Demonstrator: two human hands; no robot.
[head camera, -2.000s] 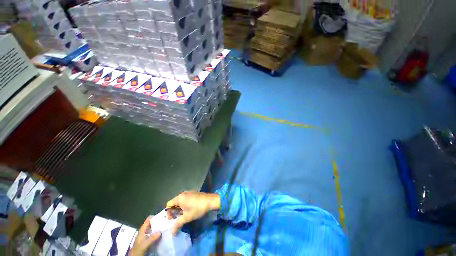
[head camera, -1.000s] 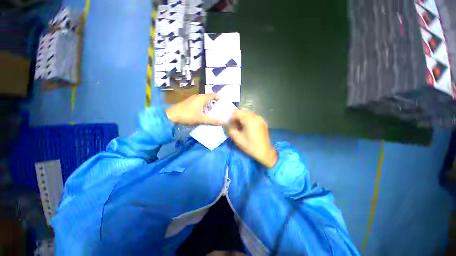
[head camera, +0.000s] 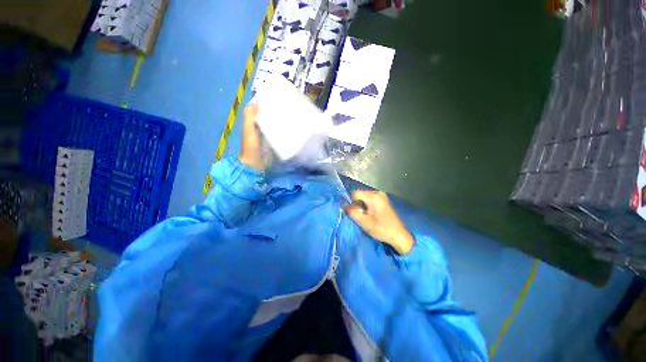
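Note:
My left hand (head camera: 251, 136) holds a white phone box (head camera: 289, 117) by its left side, tilted above the bench's near edge. Clear film (head camera: 315, 150) hangs at the box's right side and stretches toward my right hand. My right hand (head camera: 380, 218) is apart from the box, in front of my jacket, with its thumb and forefinger closed on the end of the film. A short row of white phone boxes with dark marks (head camera: 358, 95) lies on the green bench (head camera: 453, 106) just beyond the held box.
Piled white cartons (head camera: 285, 42) lie at the bench's left edge. A large grey block of stacked boxes (head camera: 588, 120) stands on the right. A blue pallet (head camera: 131, 170) bearing a white row of boxes (head camera: 72, 191) is on the left floor. More box piles (head camera: 57, 293) lie lower left.
The view has turned and shifted left. My hands have moved apart: my left hand has raised the white box, and my right hand has drawn away with film stretched between them.

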